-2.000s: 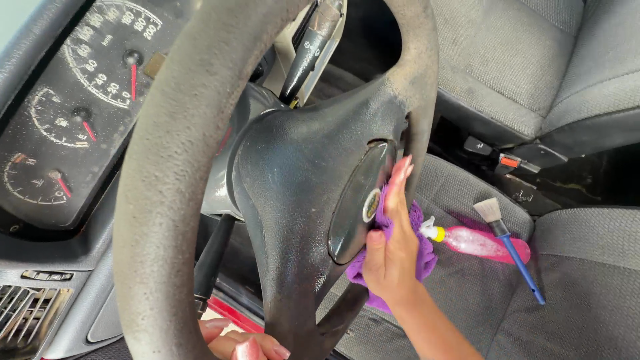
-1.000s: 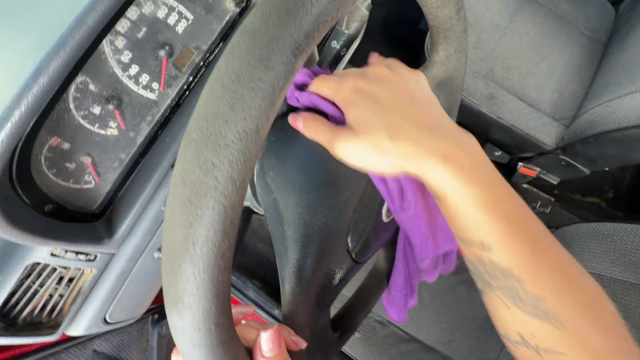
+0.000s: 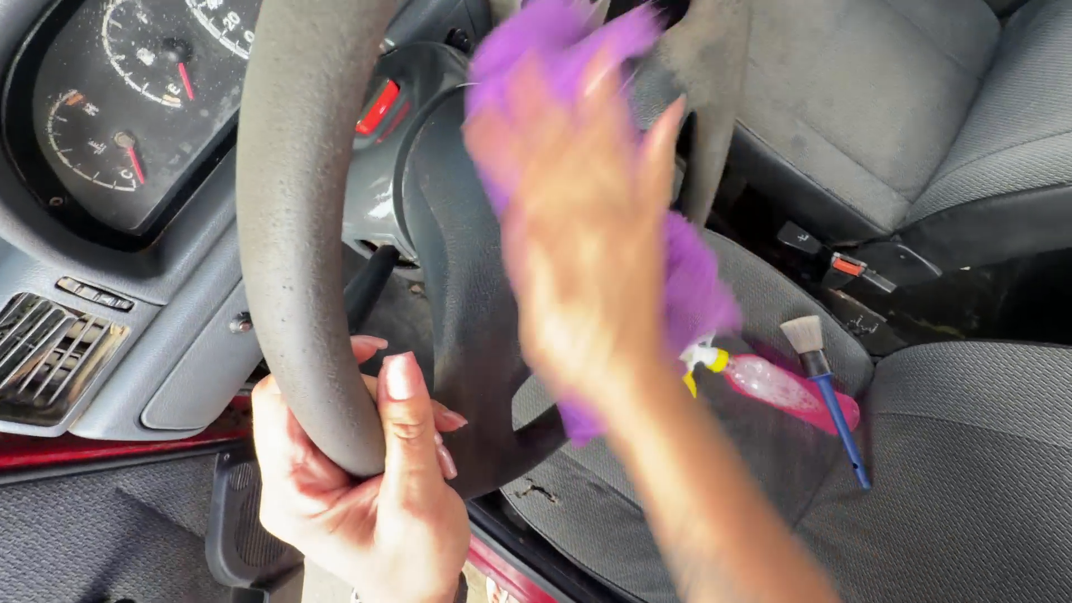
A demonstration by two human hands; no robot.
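Observation:
My left hand (image 3: 368,477) grips the lower rim of a worn grey steering wheel (image 3: 310,209), thumb over the front. My right hand (image 3: 578,226), blurred, presses a purple cloth (image 3: 699,280) against the wheel's centre and upper spoke, hiding most of the hub pad. The cloth hangs out on both sides of that hand. To the right of it, a spray bottle of pink liquid (image 3: 775,385) with a white and yellow nozzle lies on the grey fabric seat (image 3: 963,435). A brush with a blue handle (image 3: 837,419) and pale bristles rests across the bottle.
A dusty instrument cluster (image 3: 142,109) and an air vent (image 3: 50,360) are at the left. Behind the wheel are a red hazard switch (image 3: 378,107) and a black column stalk (image 3: 373,289). A seat-belt buckle (image 3: 847,266) lies between the seats. The seat cushion has a small tear (image 3: 536,490).
My right hand, near the upper spoke with the cloth a second ago, now spreads over the wheel's centre. The bottle and brush, out of sight then, show again. My left hand stays at the lower rim.

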